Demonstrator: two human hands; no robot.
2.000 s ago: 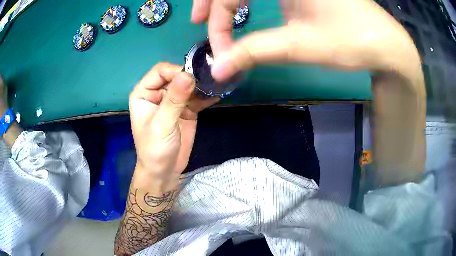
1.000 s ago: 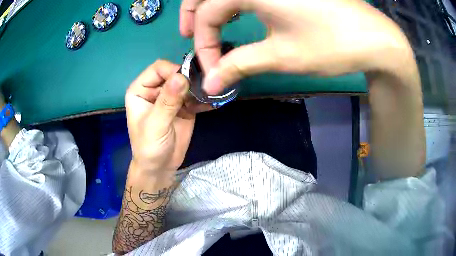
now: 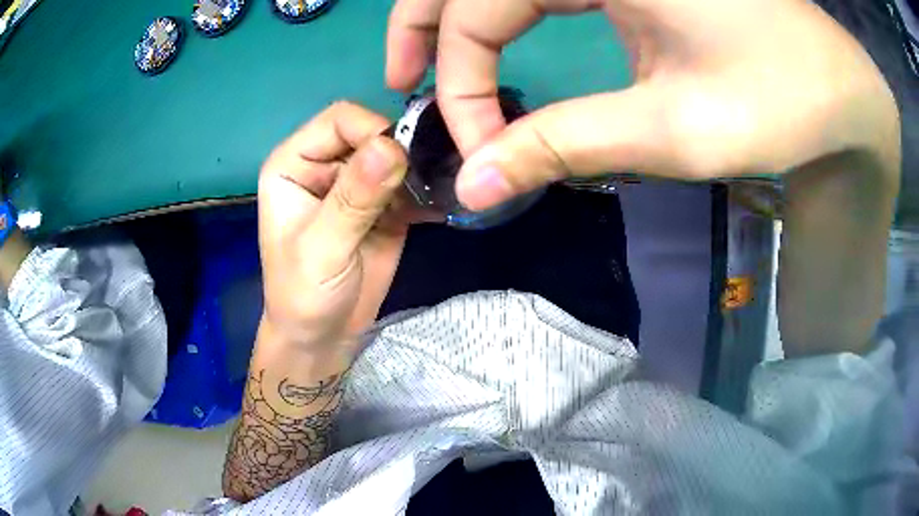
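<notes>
A round dark watch case (image 3: 433,151) with a silver edge is held above the front edge of the green mat. My left hand (image 3: 327,212) grips its left rim between thumb and fingers. My right hand (image 3: 645,111) is over its right side, thumb and index finger touching the case and partly hiding it. Its dark inside shows between the fingers; details in there cannot be told.
Round speckled watch modules (image 3: 159,45) lie in a row on the green mat (image 3: 202,131) at the far left. Another person's sleeve (image 3: 81,353) and blue wristband are at the left. A blue bin-like thing (image 3: 207,353) is below the bench.
The case has shifted slightly right, with both hands around it. My right hand has moved right, its fingers a little more spread. The modules sit higher in the picture.
</notes>
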